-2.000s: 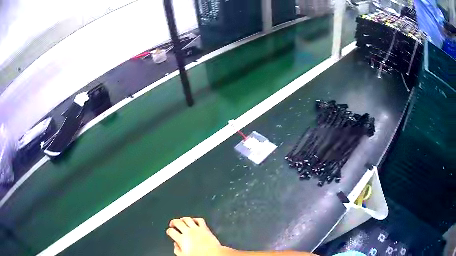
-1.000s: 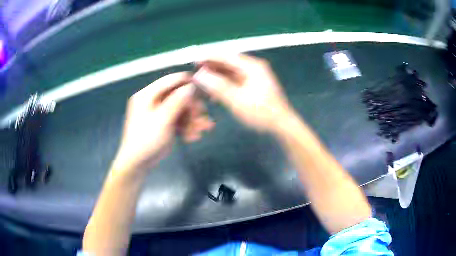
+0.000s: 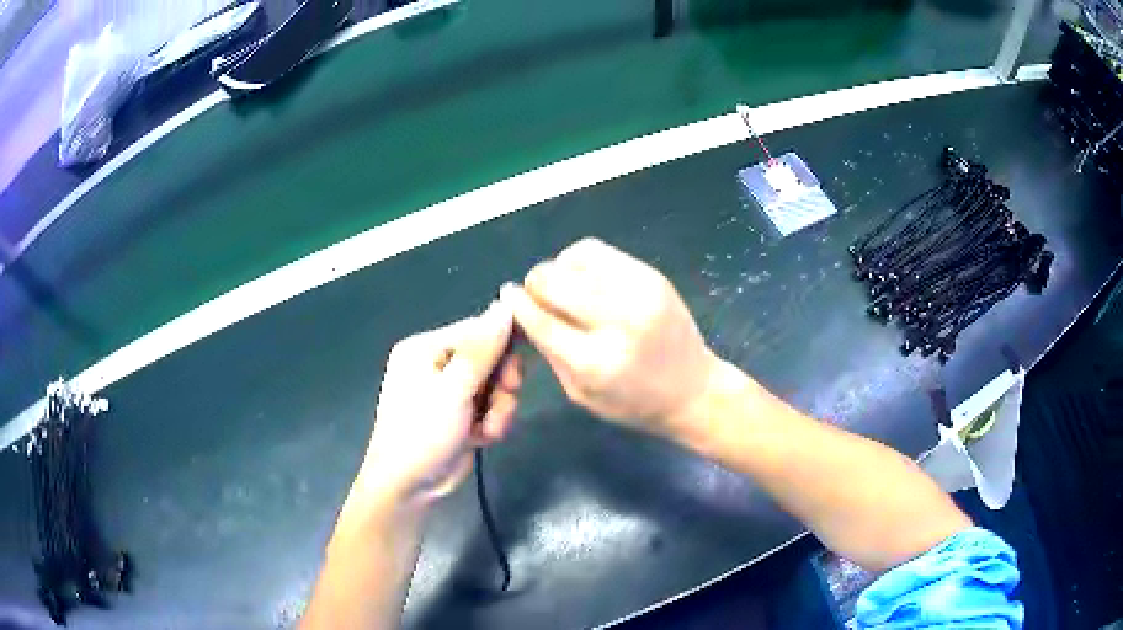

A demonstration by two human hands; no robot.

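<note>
My left hand (image 3: 434,412) and my right hand (image 3: 616,332) meet above the dark bench. My left hand is closed around a thin black cable (image 3: 485,505), whose lower end hangs down below it. The fingertips of my right hand pinch the cable's upper end against my left fingertips; the end itself is mostly hidden. A pile of black cables (image 3: 948,256) lies on the bench at the right. Another bundle of black cables (image 3: 68,505) with white ends lies at the far left.
A flat pale module (image 3: 788,197) with a red lead lies near the white edge (image 3: 456,215) of the green conveyor (image 3: 406,160). A small white bin (image 3: 985,449) is at the bench's right front edge. A crumpled clear bag (image 3: 99,92) lies across the conveyor.
The view has turned from the right side to the bench in front. Both hands are now together with a black cable. A second ago a small dark piece showed near the front edge.
</note>
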